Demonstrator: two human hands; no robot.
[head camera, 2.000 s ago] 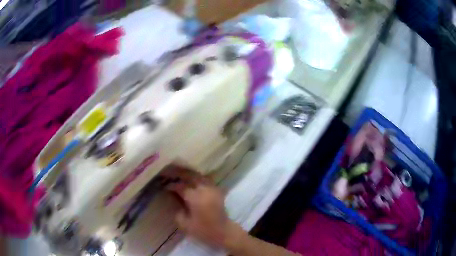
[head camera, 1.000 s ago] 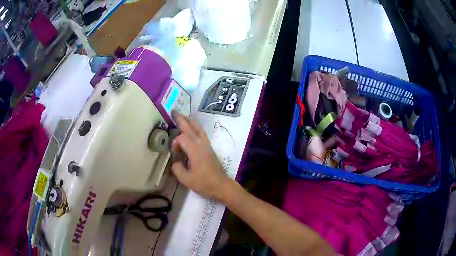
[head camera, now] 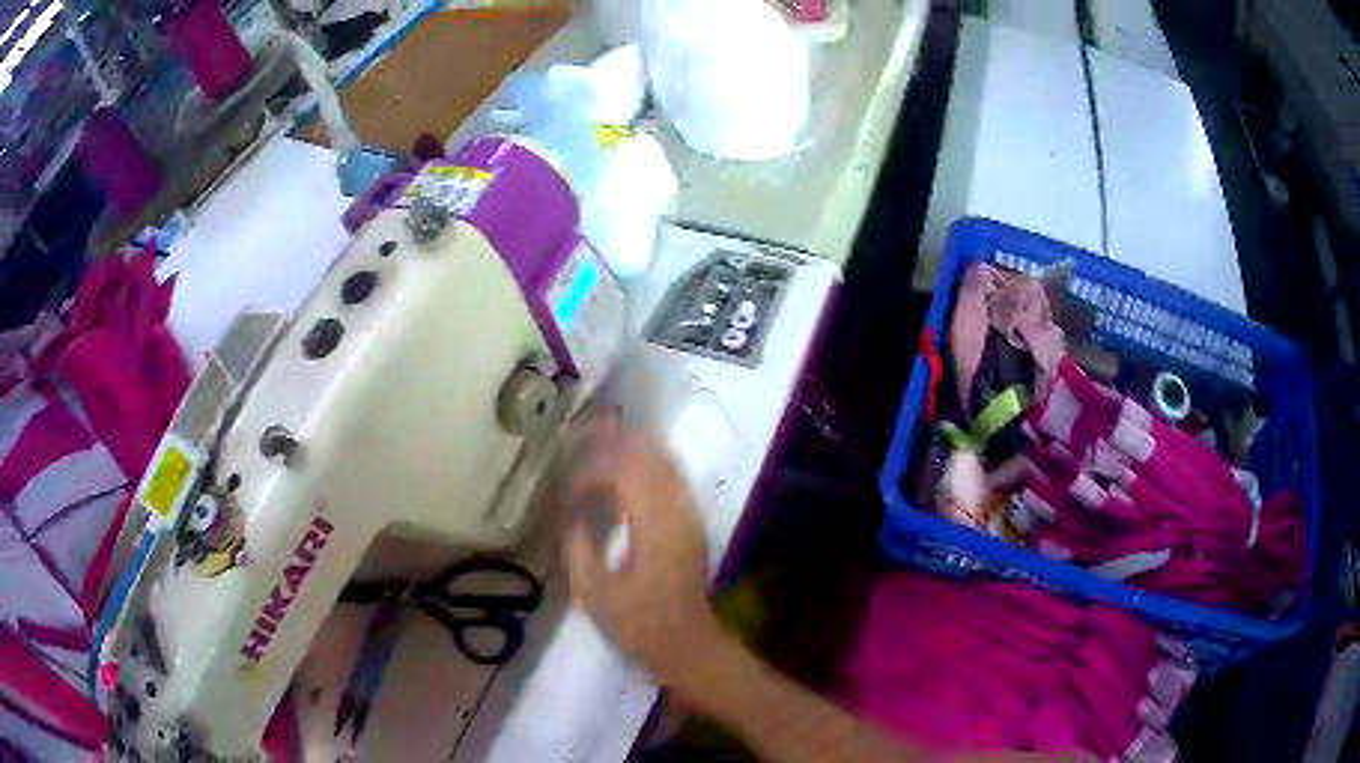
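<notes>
The white sewing machine (head camera: 373, 373) with HIKARI lettering and a purple end stands diagonally on the left. Its small blue screen (head camera: 576, 291) is lit. My right hand (head camera: 641, 552) is blurred over the white table, beside the machine's handwheel end, with its fingers bent. A small pale spot shows at the fingers; I cannot tell if it is a held thing. Black-handled shears (head camera: 485, 608) lie under the machine arm. My left hand is out of the picture.
Magenta and white cloth (head camera: 67, 477) lies left of the machine. A tray of bobbins (head camera: 726, 304) is set in the table. A blue crate (head camera: 1044, 564) at right holds magenta bundles (head camera: 1134, 477); more magenta cloth (head camera: 999, 656) lies below it. A white bag (head camera: 731, 75) is behind.
My right hand has moved from the lit screen down towards the table beside the handwheel. The view has shifted, and white pieces among the magenta cloth now show at left.
</notes>
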